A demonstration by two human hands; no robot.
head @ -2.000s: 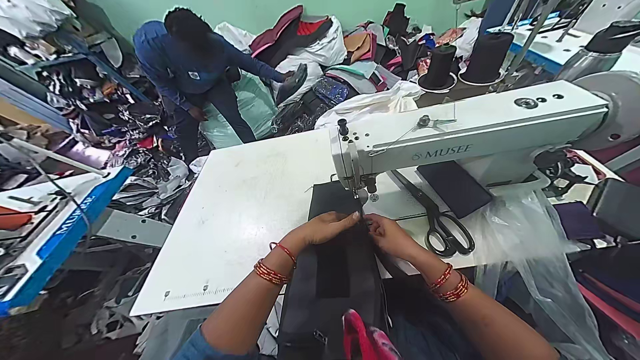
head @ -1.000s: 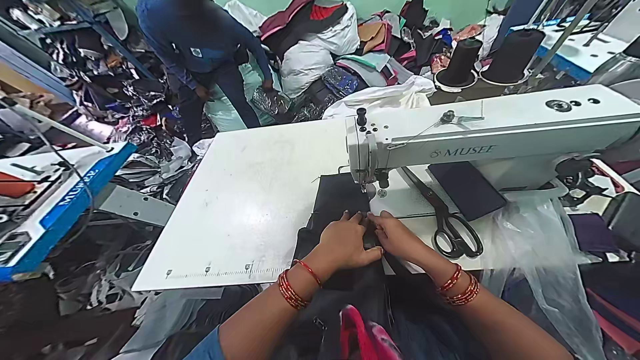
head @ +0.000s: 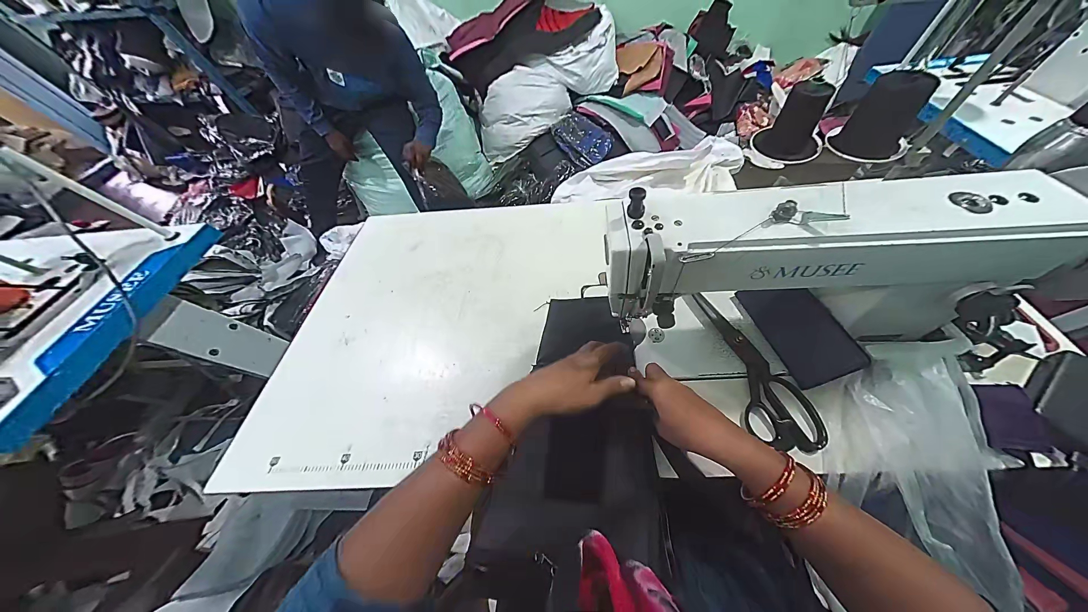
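A strip of black fabric (head: 586,459) runs from my lap up to the needle area of a white Musee sewing machine (head: 765,272). My left hand (head: 574,380) lies over the fabric just below the presser foot (head: 629,327), its thumb pointing right. Close beside it, my right hand (head: 671,406) pinches the fabric's right edge between thumb and fingers. Black-handled scissors (head: 778,399) rest right of my right hand, blades toward the machine. A folded dark fabric piece (head: 803,336) lies beside them, under the machine arm.
The white table (head: 408,340) bears a printed ruler scale along its front edge. Clear plastic sheeting (head: 909,425) hangs at the right. Two black thread cones (head: 795,123) stand behind the machine. Another person (head: 357,93) stands beyond the table near sacks and fabric piles. A blue-edged table (head: 127,323) is at left.
The black fabric's far end lay flatter and squarer two seconds ago, then looked bunched under my left hand; now it is flatter again. The other person's hand has come away from the dark item behind.
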